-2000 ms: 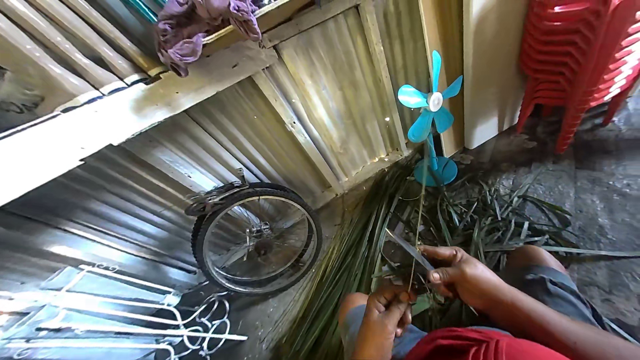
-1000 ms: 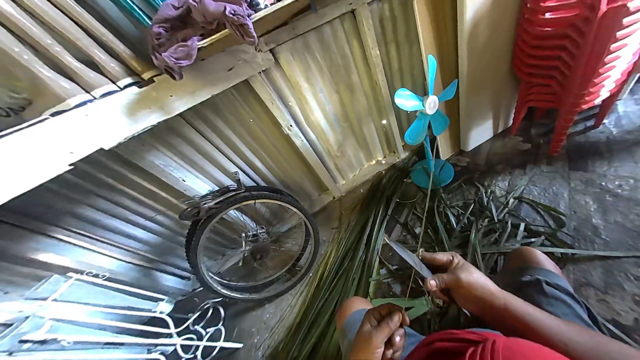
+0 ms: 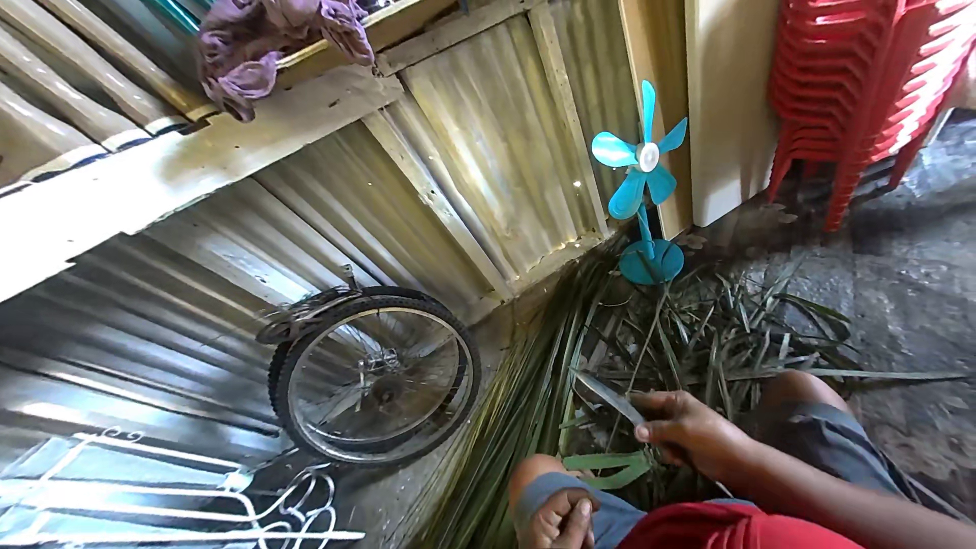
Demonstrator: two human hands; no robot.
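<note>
My right hand (image 3: pixel 682 435) is closed around a knife, whose metal blade (image 3: pixel 610 396) points up and left over the leaves. A green leaf strip (image 3: pixel 610 467) lies folded beside that hand, above my lap. Close to my left knee, my left hand (image 3: pixel 560 520) has its fingers curled; whether something thin is pinched in it cannot be told. Long green palm leaves (image 3: pixel 526 381) lie in a bundle on the floor left of my knees. A tangled heap of leaf strips (image 3: pixel 717 328) spreads in front of me.
A teal fan (image 3: pixel 648 156) stands behind the leaf heap. Bicycle wheels (image 3: pixel 374 374) lean by the corrugated metal wall (image 3: pixel 488 137). White metal frames (image 3: pixel 152 496) are at lower left, stacked red plastic chairs (image 3: pixel 846 91) at upper right. A purple cloth (image 3: pixel 244 53) hangs from a ledge.
My left hand has moved down and left, away from my right hand. Two seconds ago the hands were close together near the blade. The knife stays in my right hand.
</note>
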